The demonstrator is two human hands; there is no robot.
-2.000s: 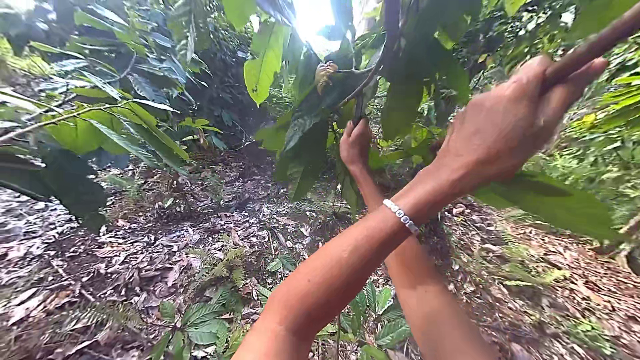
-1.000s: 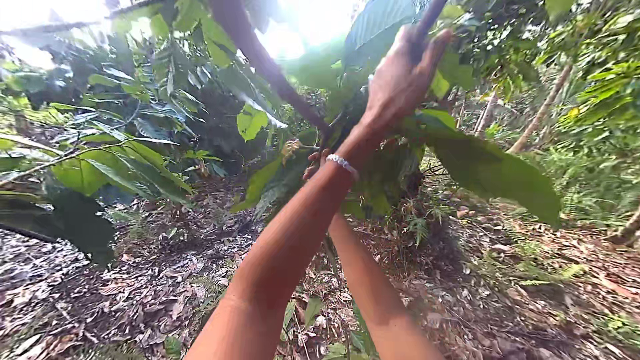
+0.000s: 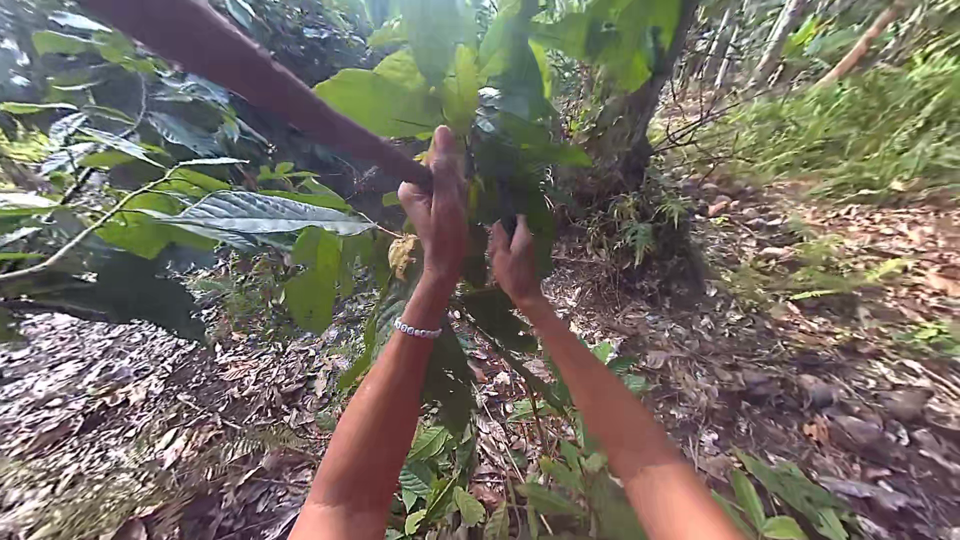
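A thick brown branch (image 3: 285,97) slants down from the upper left to my left hand (image 3: 442,210), which closes around it near the middle of the view. A white bead bracelet (image 3: 417,330) circles the left wrist. Just to the right and slightly lower, my right hand (image 3: 515,262) is at a dark stem among big green leaves (image 3: 427,82); its thumb and a finger are around the stem, though the leaves and shade hide part of this grip. A dry yellowish curled leaf (image 3: 402,256) hangs at the left of my left wrist.
A tree trunk (image 3: 637,135) stands behind on the right, with small plants at its base. Leafy twigs (image 3: 112,217) reach in from the left. Low green seedlings (image 3: 465,502) grow below my arms, and dry leaf litter (image 3: 765,375) covers the ground.
My left hand has come from the upper right to the middle, and the arms no longer cross. My right hand now shows to the right of the left. The view has turned right and down.
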